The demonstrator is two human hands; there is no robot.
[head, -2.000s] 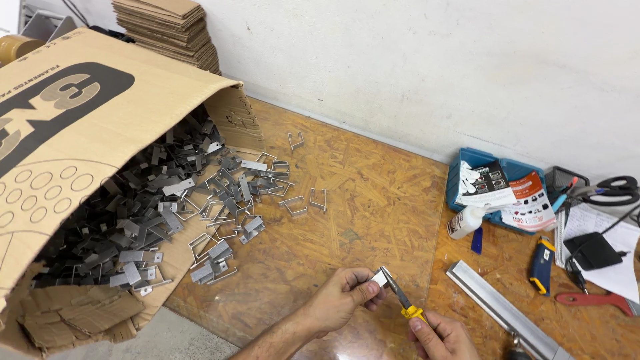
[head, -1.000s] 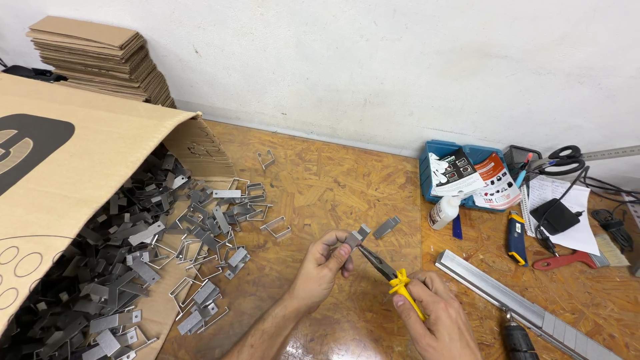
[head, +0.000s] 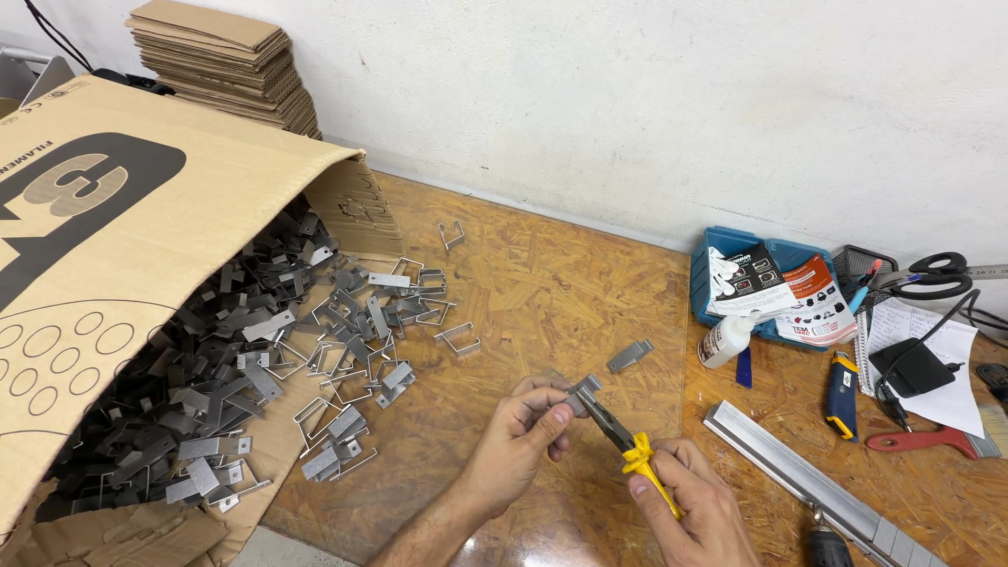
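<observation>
Between finger and thumb, my left hand [head: 524,441] holds a small bent metal bracket [head: 581,394]. My right hand [head: 693,500] grips long-nose pliers with yellow handles [head: 639,457], whose jaws meet the bracket's edge. Just beyond, a similar bracket [head: 630,357] lies alone on the chipboard bench. To the left, many grey metal brackets [head: 378,315] spill from an open cardboard box [head: 197,165] lying on its side. The pliers' handles are partly hidden by my right fingers.
Stacked cardboard sheets [head: 228,71] stand by the wall. At right are a blue bin [head: 709,272] with leaflets, a white bottle [head: 726,342], a utility knife [head: 841,398], scissors [head: 933,276], a red-handled brush [head: 921,439], a metal profile [head: 811,480] and a drill chuck [head: 827,543].
A lone bracket lies on the bench beyond my hands, where none lay two seconds ago. My left hand still holds a bracket against the pliers. The view has shifted.
</observation>
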